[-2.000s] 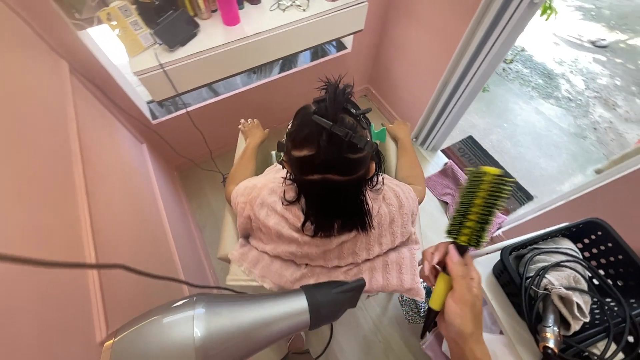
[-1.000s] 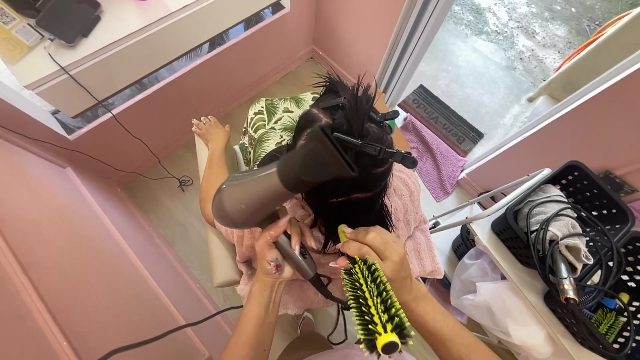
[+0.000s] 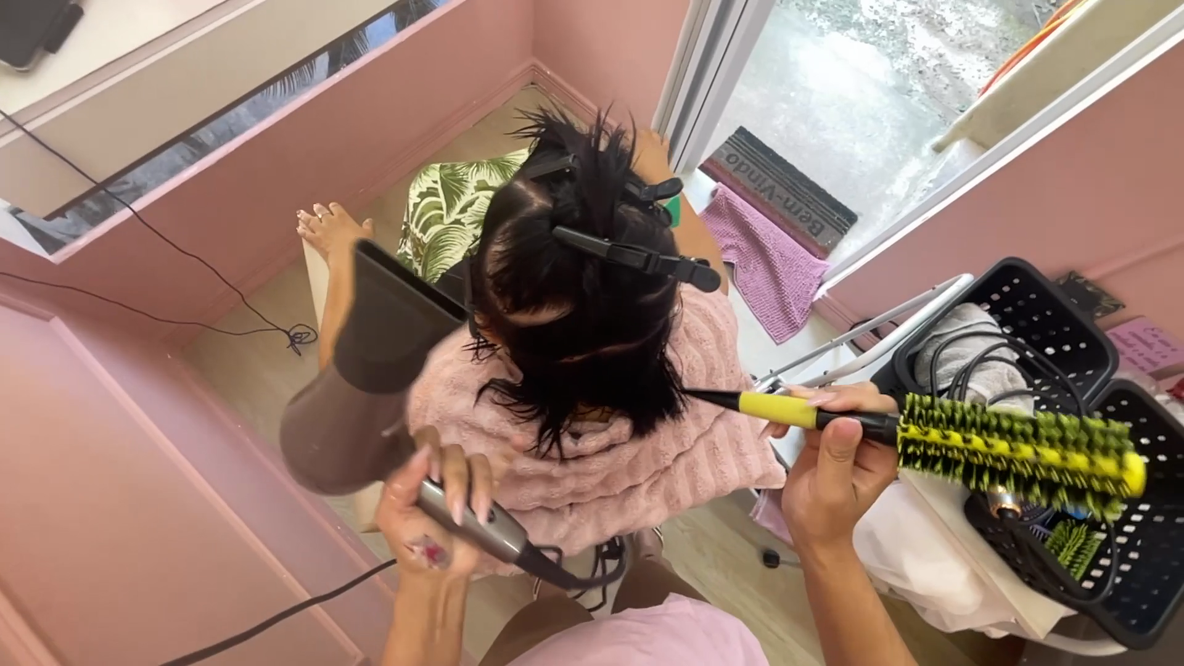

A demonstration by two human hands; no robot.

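My left hand [image 3: 435,509] grips the handle of a grey hair dryer [image 3: 333,425], whose black flat nozzle points up beside the left side of a seated person's head. In my right hand [image 3: 840,462] is a round brush [image 3: 1017,449] with yellow and black bristles; its thin pointed tail reaches the ends of the dark hair [image 3: 592,342] at the right. Black sectioning clips [image 3: 638,254] hold the upper hair in parts. A pink towel [image 3: 592,462] covers the person's shoulders, and their hand rests at the left on the chair's arm.
Black perforated baskets [image 3: 1147,518] with a grey cloth [image 3: 971,356], a coiled cord and another brush stand on a cart at the right. A doormat [image 3: 782,190] and purple cloth [image 3: 768,264] lie by the doorway. Thin cables hang at the left, near a white counter [image 3: 185,55].
The dryer has moved left, off the back of the head. The brush has moved right and turned, its bristles now pointing right and its tail toward the hair.
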